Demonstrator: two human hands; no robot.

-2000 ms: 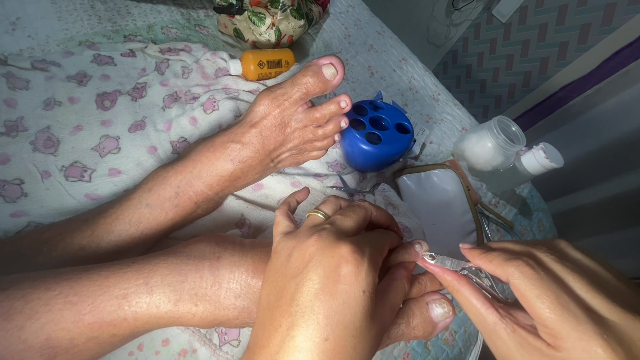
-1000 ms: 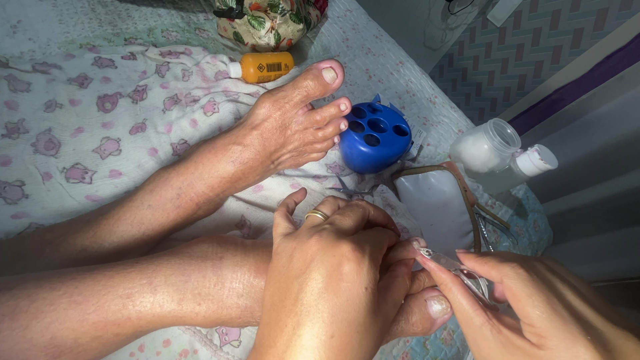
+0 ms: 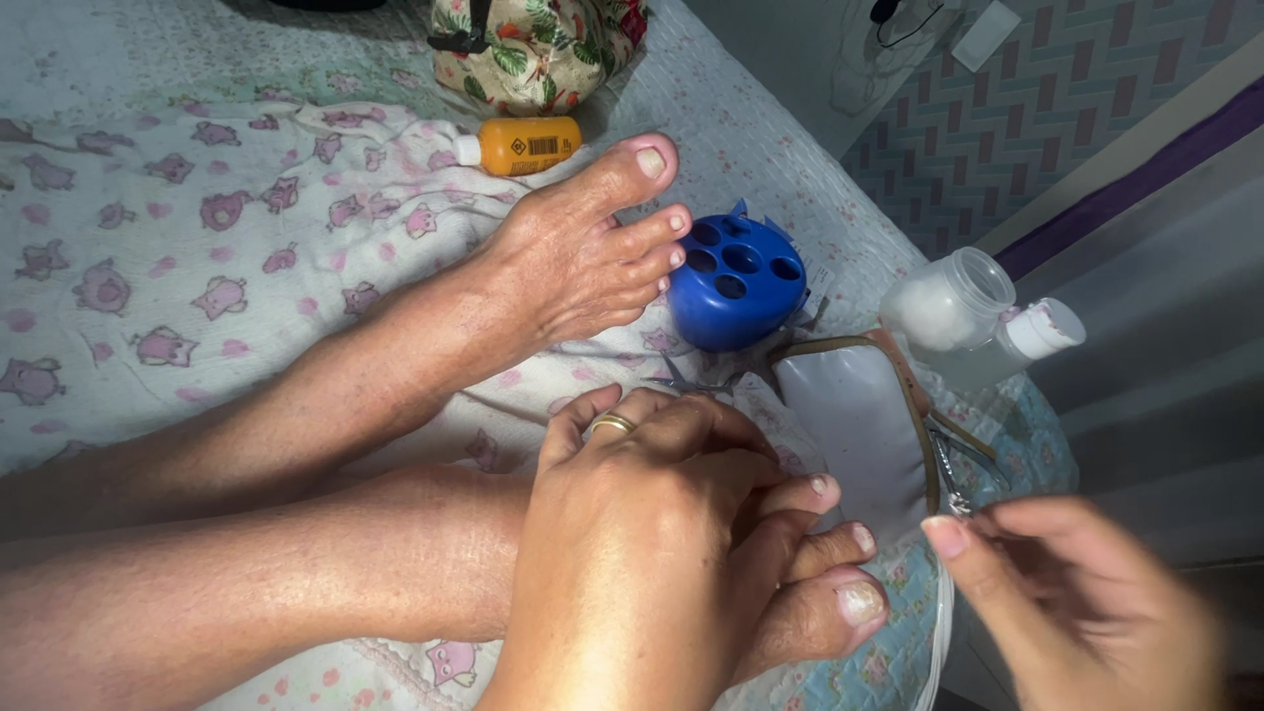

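My left hand (image 3: 642,533), with a gold ring, is closed around the toes of another person's nearer foot (image 3: 815,617); its big toe and two neighbouring toes show past my fingers. To the right, my right hand (image 3: 1076,602) is raised off the foot, thumb and fingers close together beside a shiny metal tool (image 3: 950,474) at the pouch's edge. Whether my fingertips grip that tool cannot be told. The person's other foot (image 3: 583,247) rests farther away. A small pair of metal scissors or nippers (image 3: 691,383) lies partly hidden behind my left hand.
A blue plastic holder with round holes (image 3: 741,286) stands by the far foot's toes. Right of it are a pale pouch with brown trim (image 3: 854,415), a jar of cotton (image 3: 943,301) and a white-capped clear bottle (image 3: 1007,346). An orange bottle (image 3: 528,146) and a floral bag (image 3: 538,59) are behind.
My right hand has drawn back to the right from the toes, where it held a small metal tool. My left hand still clasps the foot.
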